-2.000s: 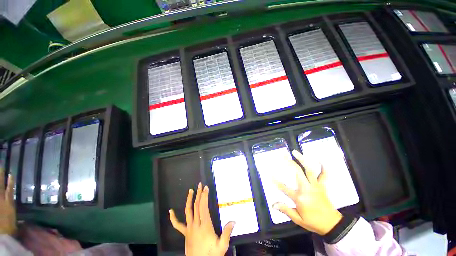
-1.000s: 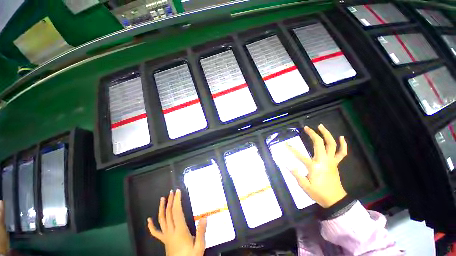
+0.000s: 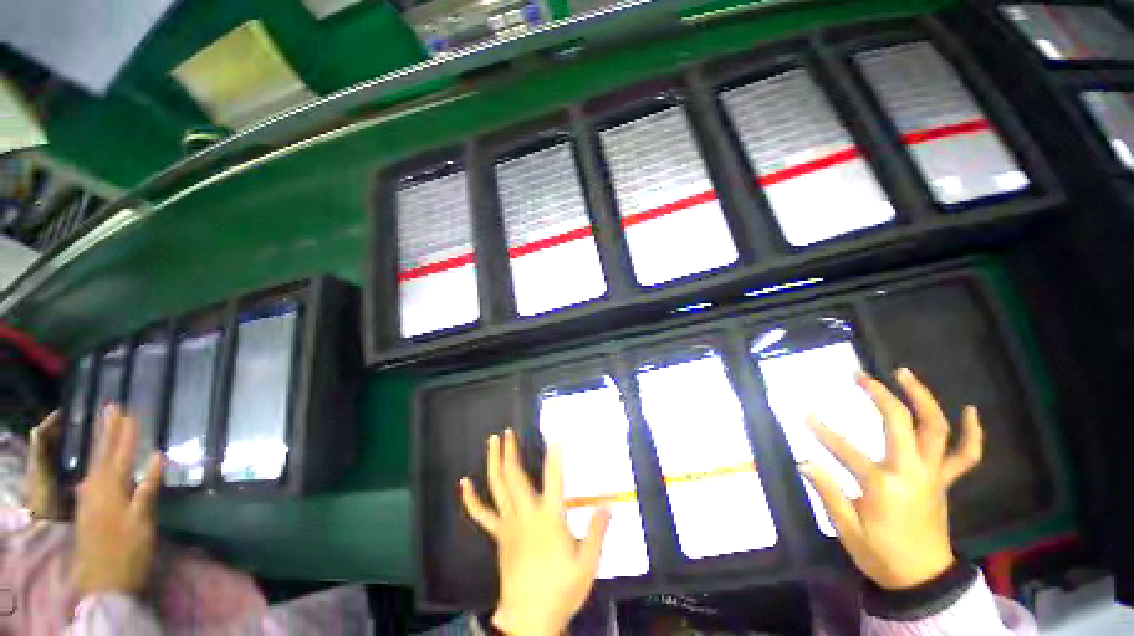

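A black five-slot phone tray (image 3: 463,497) lies in front of me with three lit white smartphones and an empty slot at each end. The left smartphone (image 3: 597,429) and the middle one (image 3: 706,435) show a thin orange band. My left hand (image 3: 537,540) is spread over the lower left phone's edge, thumb across its lower part. My right hand (image 3: 898,491) is spread over the right smartphone (image 3: 815,373), index and thumb side over its screen. Whether the fingertips touch the glass I cannot tell. Neither hand holds anything.
Behind is a tray (image 3: 585,336) of phones with red-banded lists. At left, another person's hands (image 3: 115,516) are at a tray (image 3: 326,398) of phones. More phones (image 3: 1069,31) stand at far right. Yellow paper (image 3: 240,72) lies at the back. A red edge (image 3: 1035,553) shows lower right.
The view has shifted, bringing more of the left tray and the neighbour's hands in. My right hand sits lower over the right phone. My left thumb still lies over the left phone.
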